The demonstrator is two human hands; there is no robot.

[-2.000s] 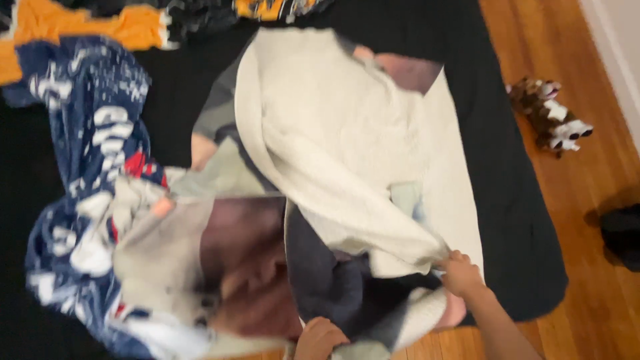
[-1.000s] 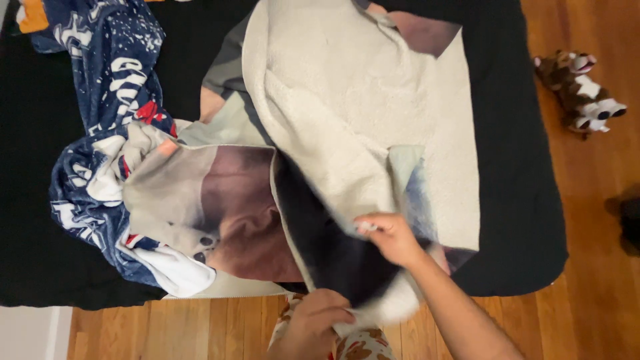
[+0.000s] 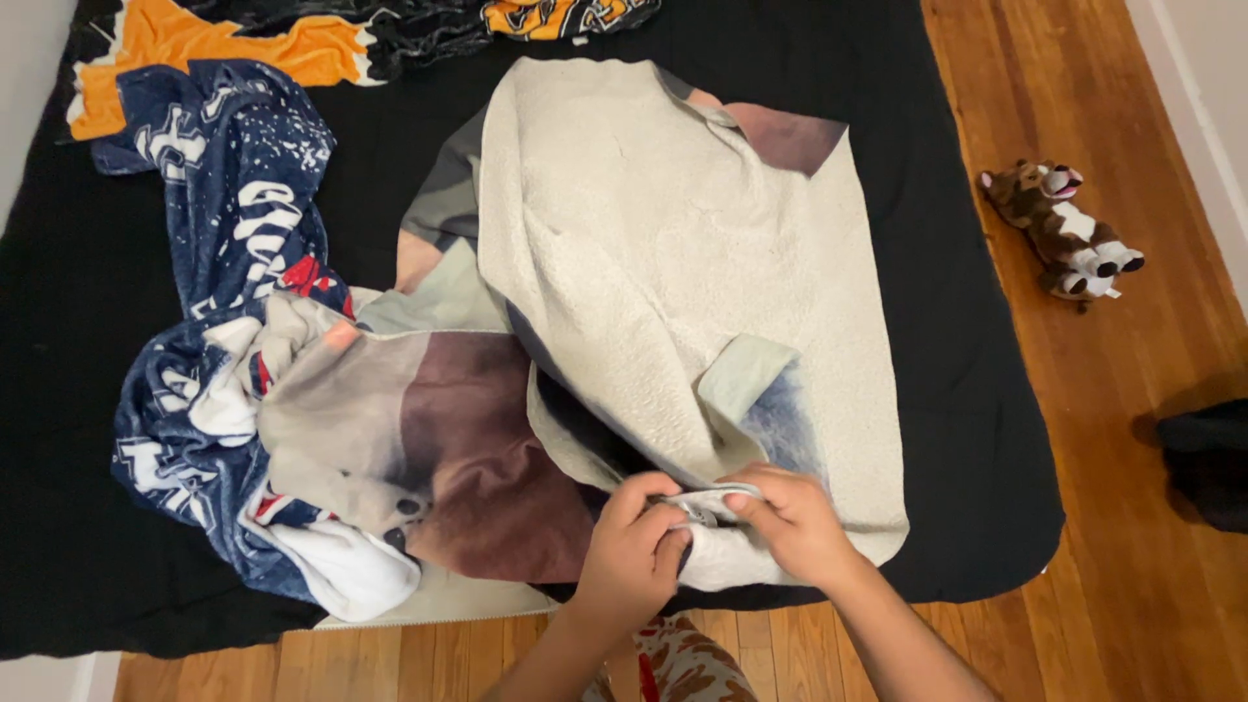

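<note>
A large photo-print blanket [image 3: 663,224], its off-white underside mostly up, lies rumpled over a black bed cover. Its printed face, with a light dog-like picture and brown areas, shows at the left. Near the front edge, my left hand [image 3: 639,541] pinches the blanket's hem beside a small pale tag [image 3: 697,514]. My right hand [image 3: 790,522] grips the same hem just to the right, thumb on top. A folded-over corner [image 3: 751,380] with a pale green and blue print lies just above my right hand.
A navy fleece blanket [image 3: 249,195] with white lettering lies bunched at the left, touching the printed one. An orange and black blanket [image 3: 253,44] lies at the back left. On the wooden floor at the right are a brown-and-white plush dog [image 3: 1068,229] and a dark item [image 3: 1209,463].
My hands have come close together on the blanket's hem; a second ago they were farther apart. The front part of the blanket, blurred in motion before, now lies flatter.
</note>
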